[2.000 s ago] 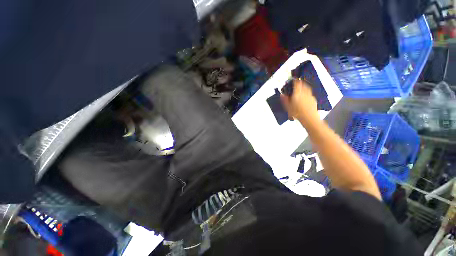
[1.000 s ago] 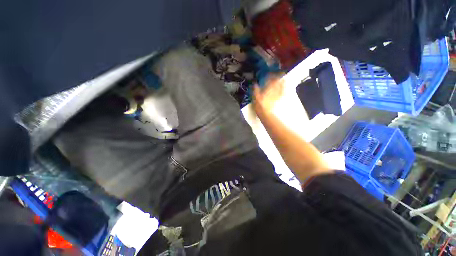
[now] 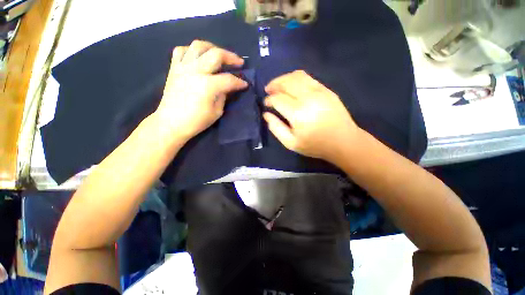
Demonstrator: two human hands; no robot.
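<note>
A large navy-black garment panel (image 3: 121,69) lies flat across the machine table. A small, slightly bluer pocket piece (image 3: 239,122) lies on it near the middle, with a narrow dark strip along its right edge and a small pale bit at the strip's lower end. My left hand (image 3: 198,86) rests on the upper left part of the pocket piece, fingertips at its edge. My right hand (image 3: 305,112) lies just right of the strip, fingers bent and fingertips close to it. The presser foot (image 3: 263,43) stands on the panel above both hands, under the machine head.
A wooden strip (image 3: 20,86) runs along the left. Thread snips (image 3: 473,95) lie on the table at the right. The table's ruler-marked front edge (image 3: 472,147) shows at the right. My legs are below the table edge, with a white surface (image 3: 380,262) beside them.
The view has turned from my lap and the baskets to the machine table. My right hand has left the white board area and is now on the panel. My left hand has come into view.
</note>
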